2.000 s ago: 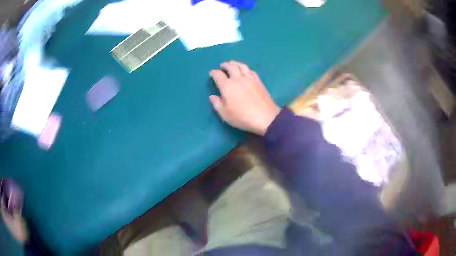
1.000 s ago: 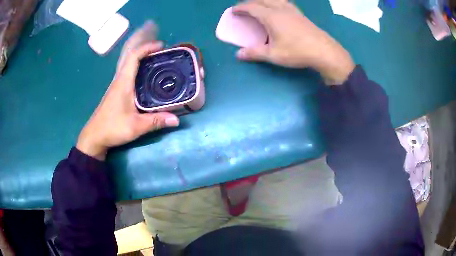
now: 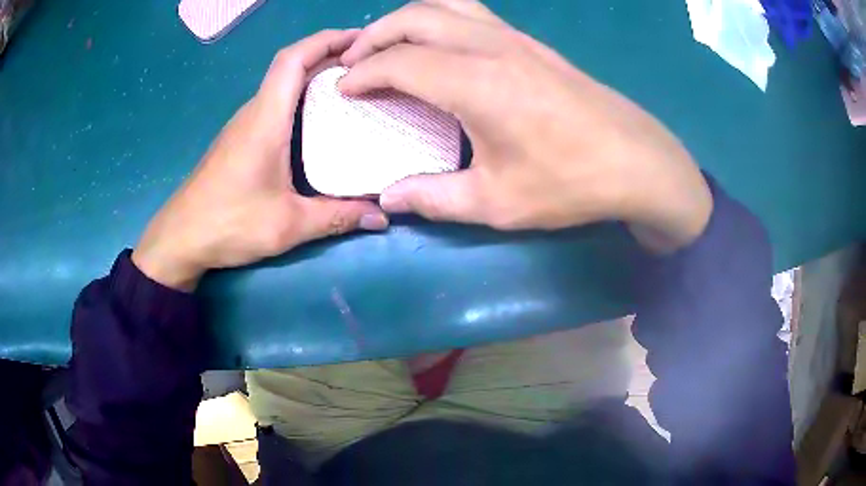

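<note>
A pale pink ribbed front cover (image 3: 380, 138) lies over the front of the speaker body, near the front edge of the green mat. Only a dark strip of the body shows at the cover's left and right sides. My left hand (image 3: 252, 176) holds the speaker body from the left, thumb below it. My right hand (image 3: 532, 123) is on the cover from above and the right, fingertips at its upper left and thumb at its lower edge. Whether the cover sits flush cannot be told.
Another pink ribbed cover (image 3: 218, 14) lies on the green mat (image 3: 123, 142) at the upper left, cut by the frame. White paper (image 3: 736, 33), a blue cloth (image 3: 790, 19) and clear plastic are at the upper right. My lap is below the mat's edge.
My right hand has brought the pink cover left and down onto the speaker's open front. The dark cone is now hidden. My left hand still holds the body.
</note>
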